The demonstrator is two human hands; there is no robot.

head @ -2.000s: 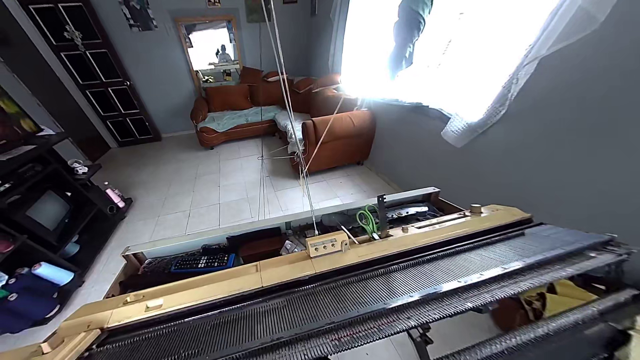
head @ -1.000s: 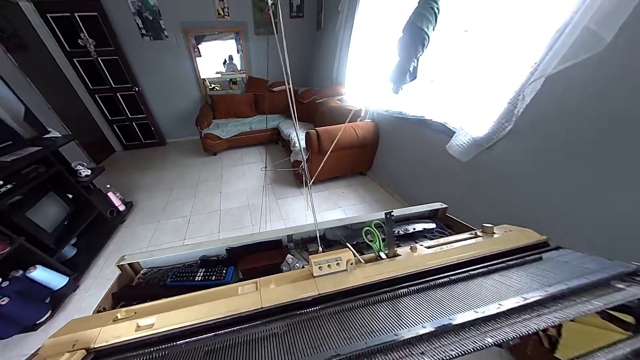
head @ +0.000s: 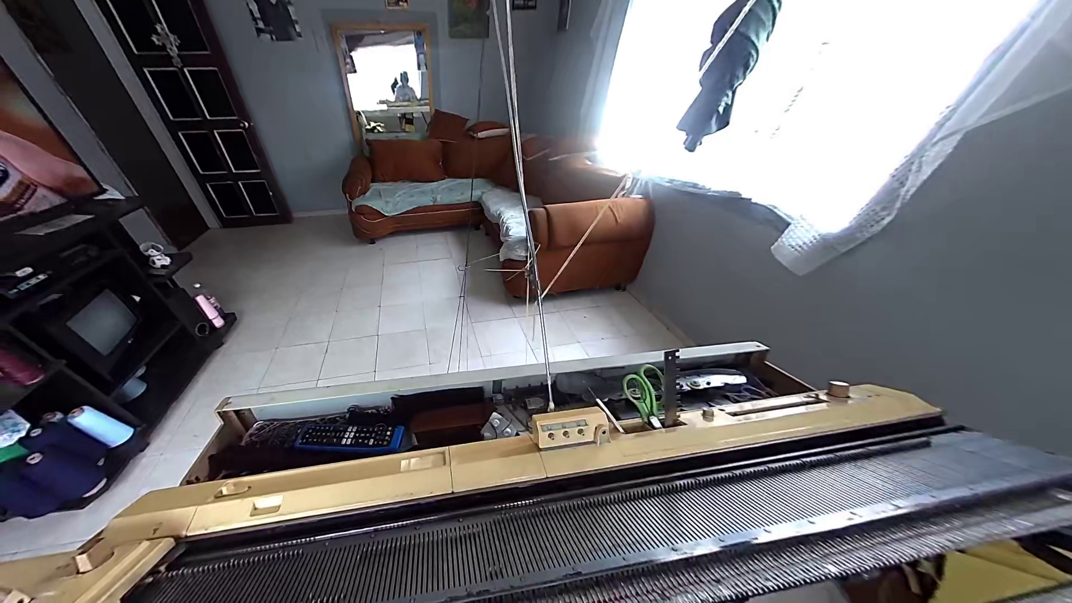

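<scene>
Neither of my hands shows in the head view. A knitting machine with a cream casing (head: 494, 465) spans the lower part, its long metal needle bed (head: 502, 536) slanting up to the right. A small cream row counter (head: 572, 429) sits at the casing's back edge. Strands of yarn (head: 521, 167) run down from above to just behind the counter. In the open trough behind the casing lie a remote control (head: 350, 437) with a blue edge, green-handled scissors (head: 643, 392) and a brown item (head: 450, 425).
Cones of yarn (head: 63, 469) stand at the left beside a black shelf unit (head: 172, 356) holding a small television (head: 102, 322). Beyond the machine are a tiled floor (head: 402, 318) and a brown sofa (head: 595, 243). A dark garment (head: 727, 79) hangs before the bright window at right.
The view has shifted a little. Nothing on the machine has plainly moved.
</scene>
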